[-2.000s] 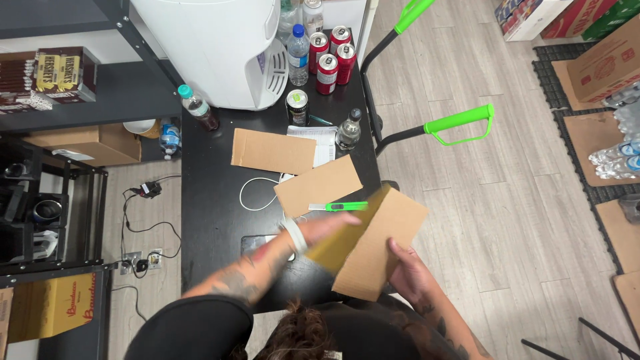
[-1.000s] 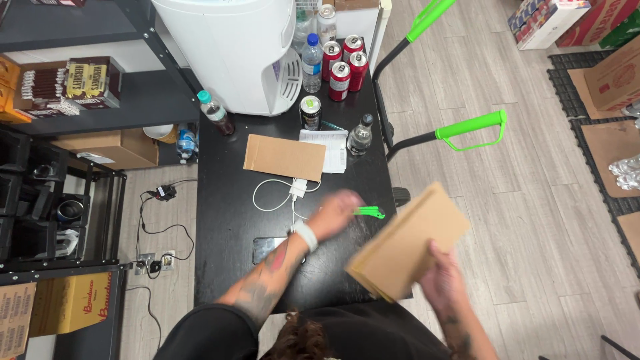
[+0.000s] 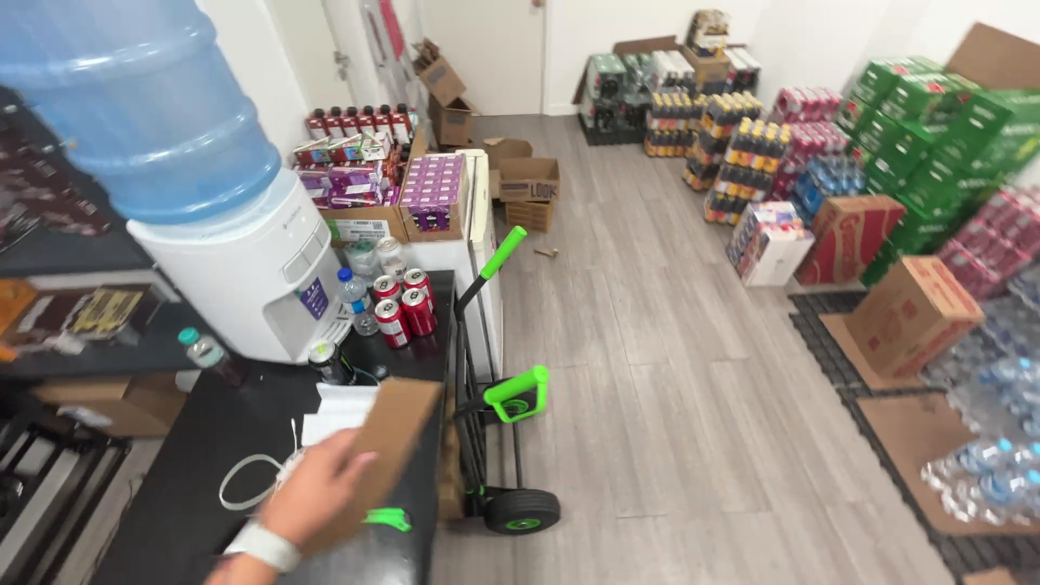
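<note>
My left hand (image 3: pixel 313 487), with a pale band at the wrist, grips a flat strip of brown cardboard (image 3: pixel 398 431) above the black table (image 3: pixel 171 504). My right hand is out of the frame. A bright green cutter (image 3: pixel 388 518) lies on the table just right of my left hand. Beyond the hand are white papers (image 3: pixel 340 406), partly covered by the cardboard, and a coiled white cable (image 3: pixel 244 481). A dark can (image 3: pixel 329 361) stands behind the papers.
A water dispenser (image 3: pixel 244 268), red cans (image 3: pixel 418 311) and a water bottle (image 3: pixel 357 301) stand on the table's far part. A hand truck with green handles (image 3: pixel 516 394) stands against its right side. Stacked drink packs (image 3: pixel 747 162) and a cardboard box (image 3: pixel 914 317) are across the floor.
The view has swung up toward the room. My left hand has taken hold of a cardboard strip. My right hand, which held cardboard pieces, has left the view.
</note>
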